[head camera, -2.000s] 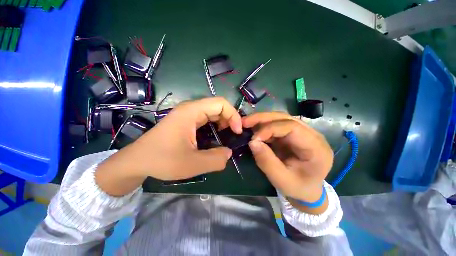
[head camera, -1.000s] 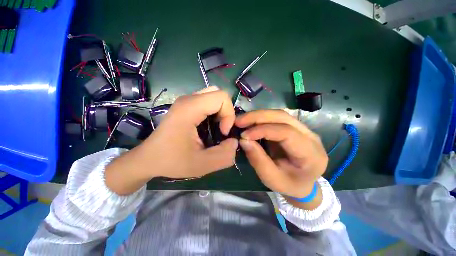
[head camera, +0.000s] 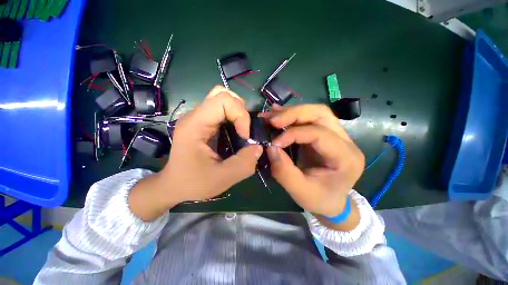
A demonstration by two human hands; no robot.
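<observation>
My left hand and my right hand meet at the middle front of the bench. Between their fingertips is a small pale and dark piece, too small to name. A black housing shows behind the fingertips, largely hidden by them. A thin metal rod sticks out below the hands. My left thumb and forefinger pinch the left end of the small piece. My right thumb and forefinger pinch its right end. Which hand bears the housing is hidden.
A pile of black housings with rods and wires lies left. Two more housings lie beyond the hands. A green-and-black unit, small black bits and a blue coiled cord lie right. Blue trays flank the bench.
My fingertips have moved slightly up and spread a little, so the small pale piece and more of the housing now show between them. The loose things on the bench keep their places.
</observation>
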